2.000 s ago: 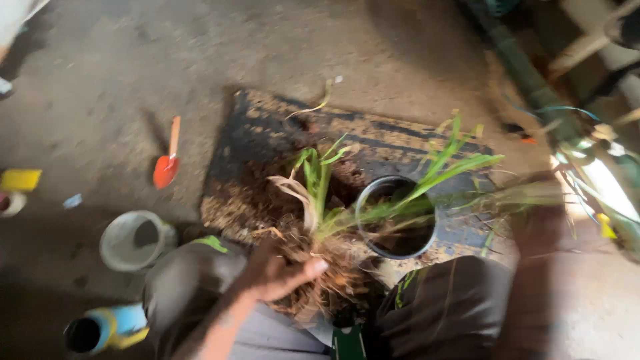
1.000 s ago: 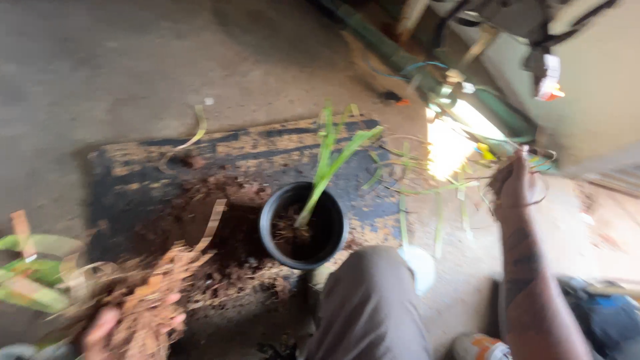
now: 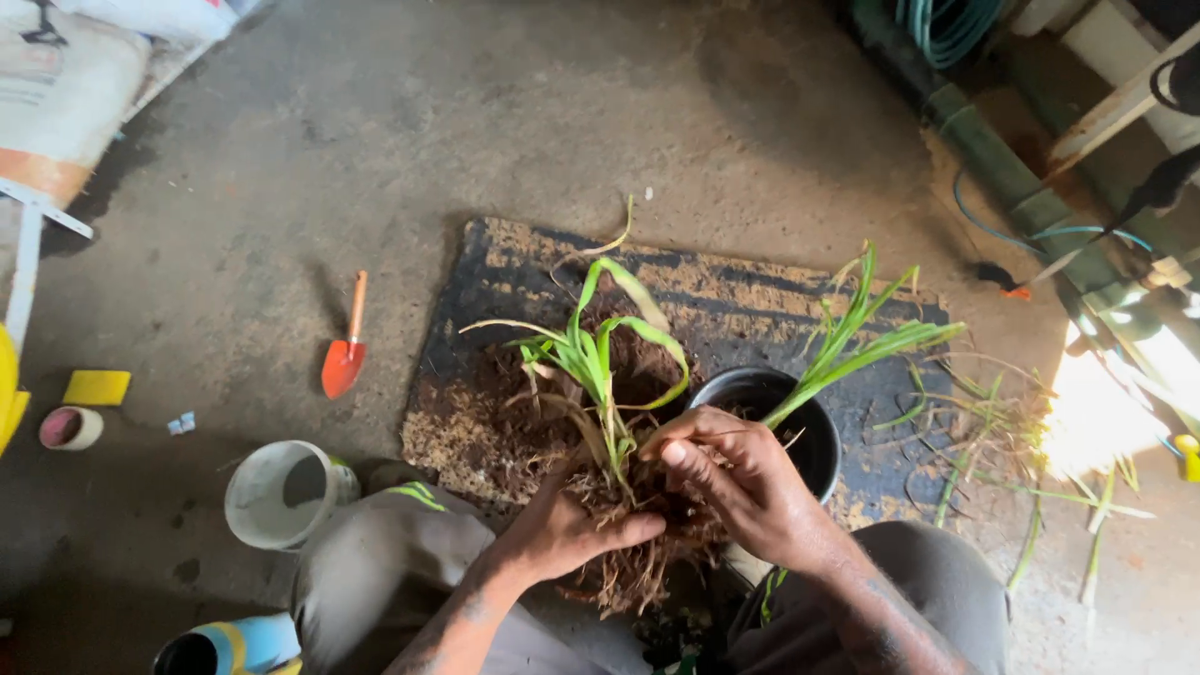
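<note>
My left hand (image 3: 572, 530) holds the root ball (image 3: 637, 562) of a leafy green plant (image 3: 595, 361) between my knees. At the base of its leaves, my right hand (image 3: 736, 478) has thumb and fingers brought together; whether a leaf or root is pinched there is hard to tell. Just beyond my right hand stands a black plastic pot (image 3: 820, 450) with another green plant (image 3: 844, 352) leaning out to the right. Loose brown soil (image 3: 516, 412) is heaped on the worn black mat (image 3: 750, 291) under the plant.
An orange hand trowel (image 3: 345, 361) with a wooden handle lies on the concrete floor, left of the mat. Nearer my left knee is a white plastic tub (image 3: 277, 497). Pulled leaves (image 3: 1031, 469) are scattered at the right. A green pipe (image 3: 994, 150) runs along the upper right.
My right hand, stretched out over the scattered leaves at the right a second ago, has come back to the plant. The plant in my left hand is back in front of my knees.
</note>
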